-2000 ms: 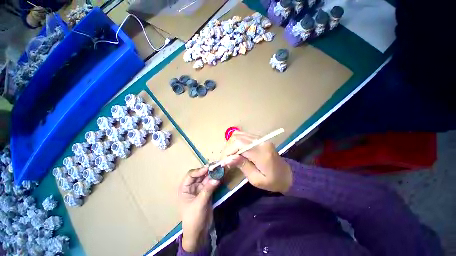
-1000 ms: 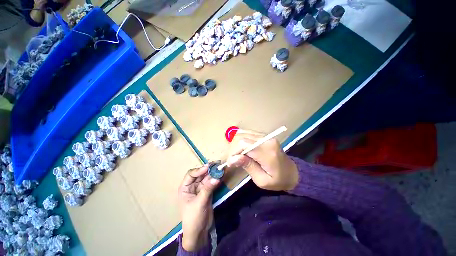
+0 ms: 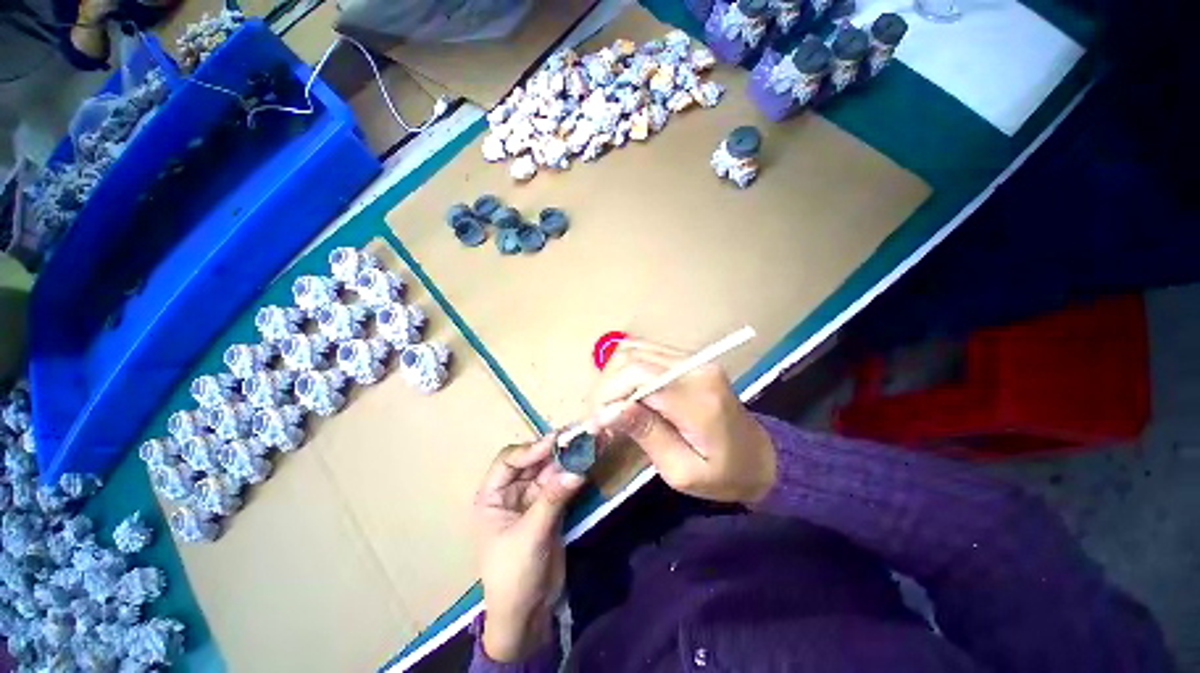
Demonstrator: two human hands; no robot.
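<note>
My left hand (image 3: 521,500) holds a small round dark cap (image 3: 576,454) between thumb and fingers near the bench's front edge, its hollow side facing up. My right hand (image 3: 691,427) holds a thin pale wooden stick (image 3: 698,359) like a pen. The stick's lower end is at the cap's rim; whether it touches cannot be told. A small red glue dish (image 3: 609,348) sits on the right cardboard just beyond my right hand, partly hidden by its fingers. Several loose dark caps (image 3: 508,224) lie farther back on the same cardboard.
White-grey bodies (image 3: 305,352) stand in rows on the left cardboard (image 3: 355,526). A heap of small white pieces (image 3: 599,105), one joined piece (image 3: 737,155) and purple-based pieces (image 3: 809,72) are at the back. A blue bin (image 3: 198,250) is left, a red stool (image 3: 1013,381) right.
The stick's lower end has shifted from inside the cap to its rim, and the cap has turned and moved slightly right. Both hands keep their hold.
</note>
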